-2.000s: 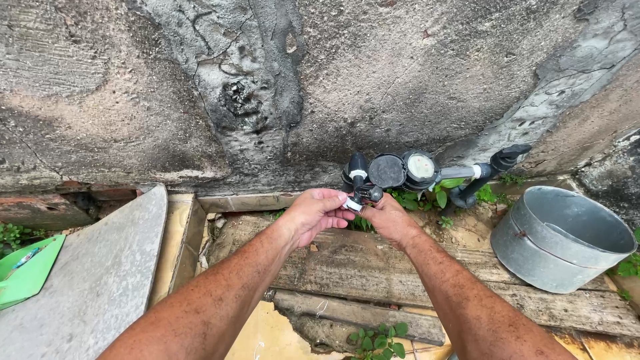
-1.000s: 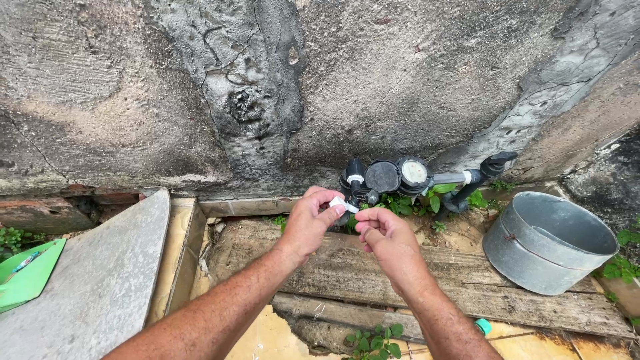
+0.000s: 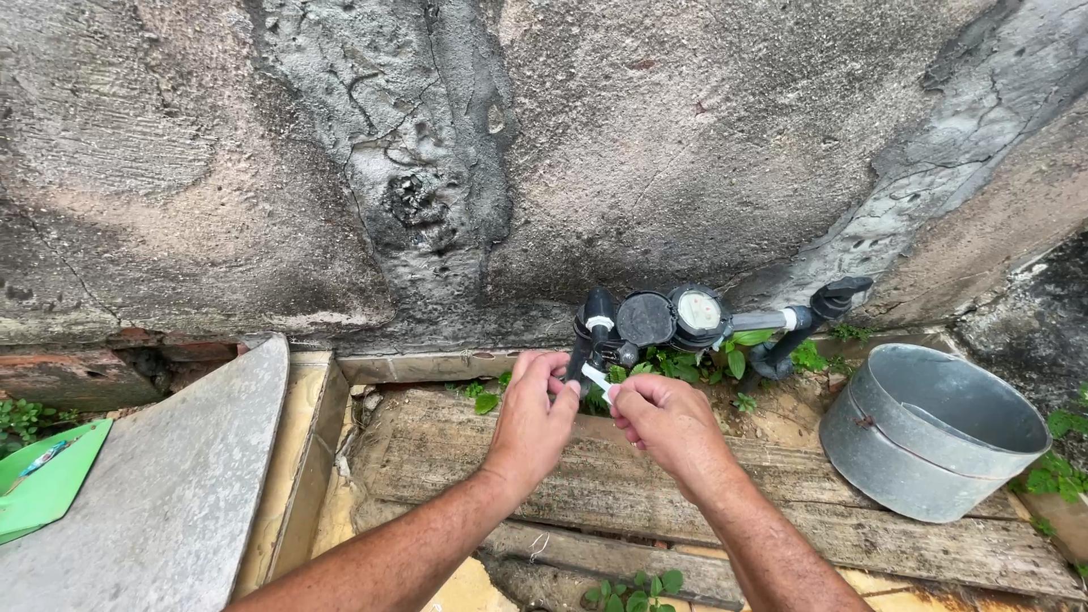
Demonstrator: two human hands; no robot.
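A short strip of white tape [image 3: 597,377] runs between my hands, in front of the dark pipe fitting at the left end of the water meter [image 3: 699,311]. My right hand [image 3: 667,425] pinches its lower right end between thumb and fingers. My left hand [image 3: 534,416] is at the pipe, thumb and fingertips close to the tape's other end; whether it grips anything is hidden. White tape is wound around the black elbow fitting [image 3: 600,321] just above. The meter's round black lid [image 3: 646,319] stands raised beside its dial.
A grey metal tub [image 3: 909,450] stands on wooden planks [image 3: 816,476] at the right. A black valve [image 3: 837,293] joins the pipe near the rough wall [image 3: 629,153]. At the left, a green plastic piece [image 3: 64,489] lies on a grey sheet [image 3: 170,476]. Small plants grow below the meter.
The white tape, bunched near my left fingers a second ago, now shows as a strip at the pipe. Both hands have moved slightly toward the fitting.
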